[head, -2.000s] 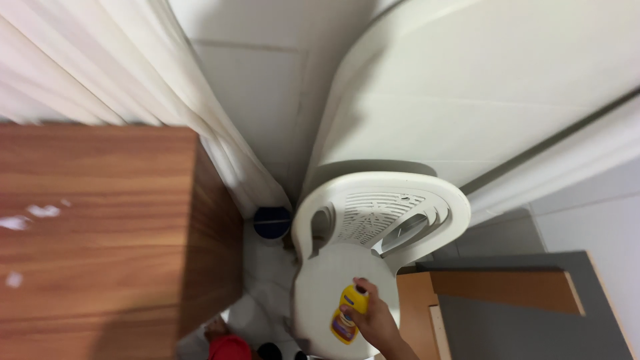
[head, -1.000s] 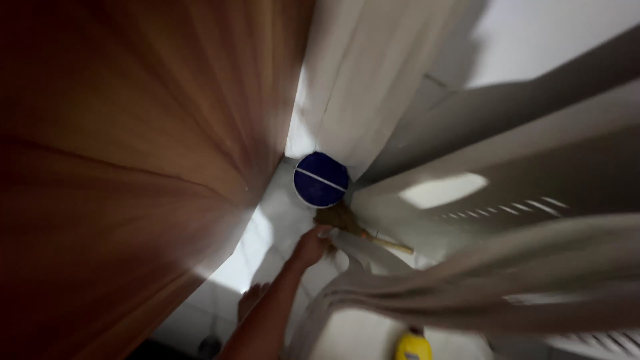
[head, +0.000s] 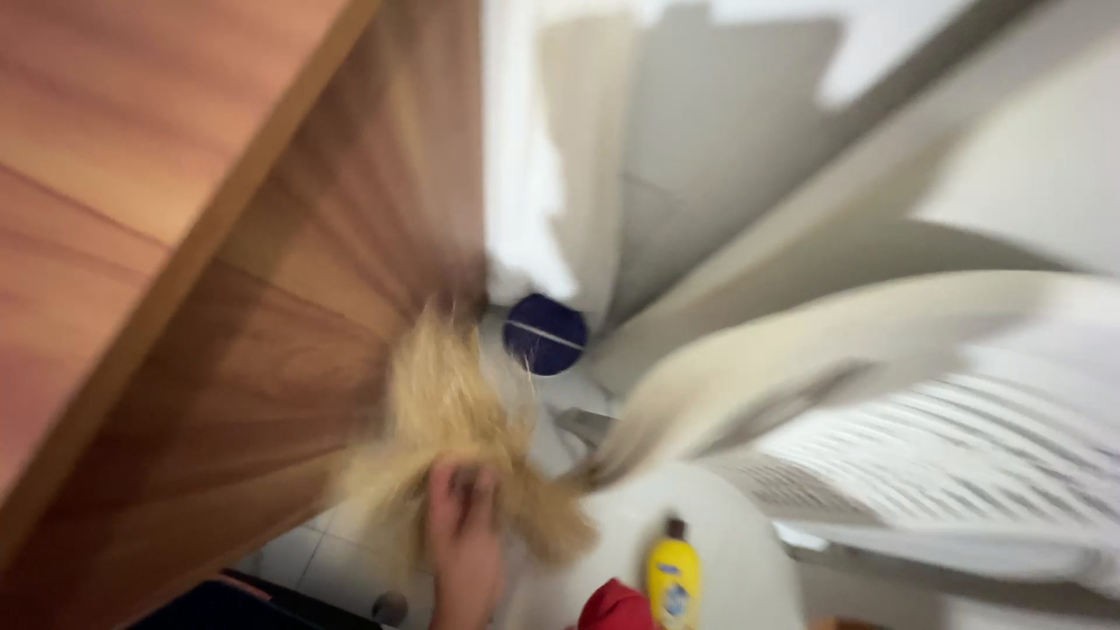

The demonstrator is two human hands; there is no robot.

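Note:
My left hand (head: 468,516) reaches up from the bottom edge, its fingers closed on a bundle of pale straw-like fibres (head: 446,402), like a broom head. Motion blurs the bundle, which fans out beside the wooden panel. To the right, a yellow bottle (head: 674,577) with a dark cap stands or lies on the white plastic chair seat (head: 744,560); which, I cannot tell. Beyond the fibres is a round dark blue object (head: 544,334) with a pale line across it. My right hand is out of view.
A wooden cabinet or table (head: 289,315) fills the left side. Pale curtain-like fabric (head: 586,157) hangs beyond it. The chair's slatted back (head: 910,437) spreads across the right. Something red (head: 617,605) shows at the bottom edge, with floor tiles (head: 337,556) lower left.
The fibre bundle, low beside the blue object one second ago, is now raised nearer the camera in my left hand. Two seconds ago another hand held the yellow bottle; it is now released.

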